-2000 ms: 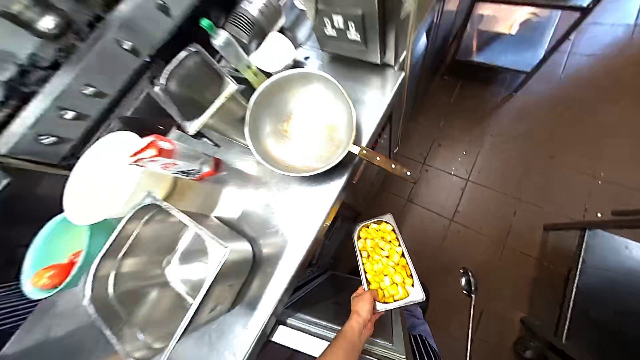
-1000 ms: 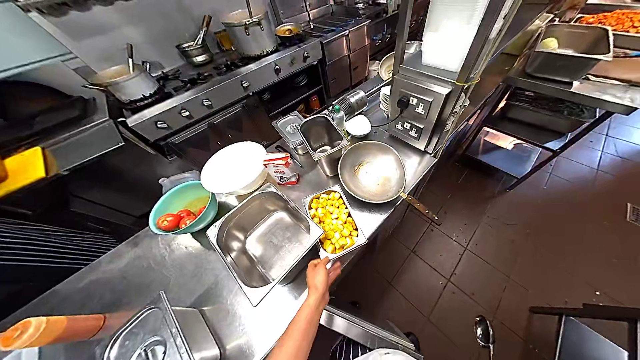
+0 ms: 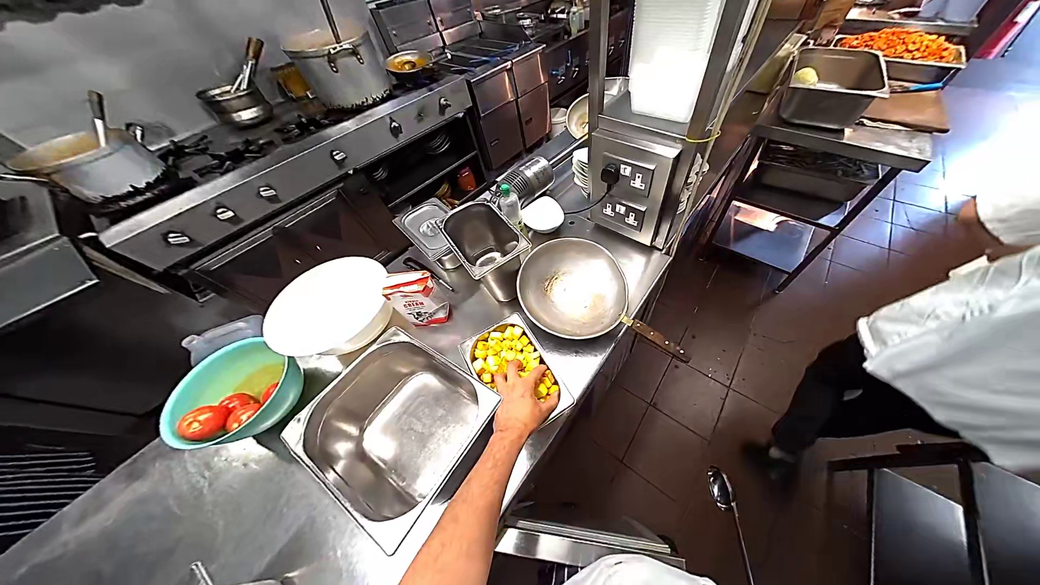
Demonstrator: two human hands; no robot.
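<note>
A steel pan [image 3: 563, 404] of diced yellow food [image 3: 505, 351] stands on the steel counter. My left hand [image 3: 522, 398] reaches over its near part, fingers spread and slightly curled, fingertips on the yellow cubes; no cube shows lifted. Left of it lies a large empty steel pan [image 3: 390, 431]. Just beyond are a frying pan [image 3: 573, 288] with a wooden handle and a deep steel container [image 3: 485, 236]. A red and white cream carton [image 3: 416, 297] stands by a white bowl [image 3: 327, 307]. A turquoise bowl [image 3: 230, 390] holds red tomatoes [image 3: 205, 422]. My right hand is not visible.
Beyond the counter is a stove [image 3: 268, 195] with pots. A socket box [image 3: 634, 183] stands at the counter's far end. On the right a person in white [image 3: 959, 341] is over the tiled floor, near a ladle [image 3: 721, 489]. A farther table [image 3: 845, 142] bears food pans.
The pan of yellow cubes, held off the counter's edge two seconds ago, now stands on the counter. My left hand has moved from its near rim onto the cubes. A person has come into view at right.
</note>
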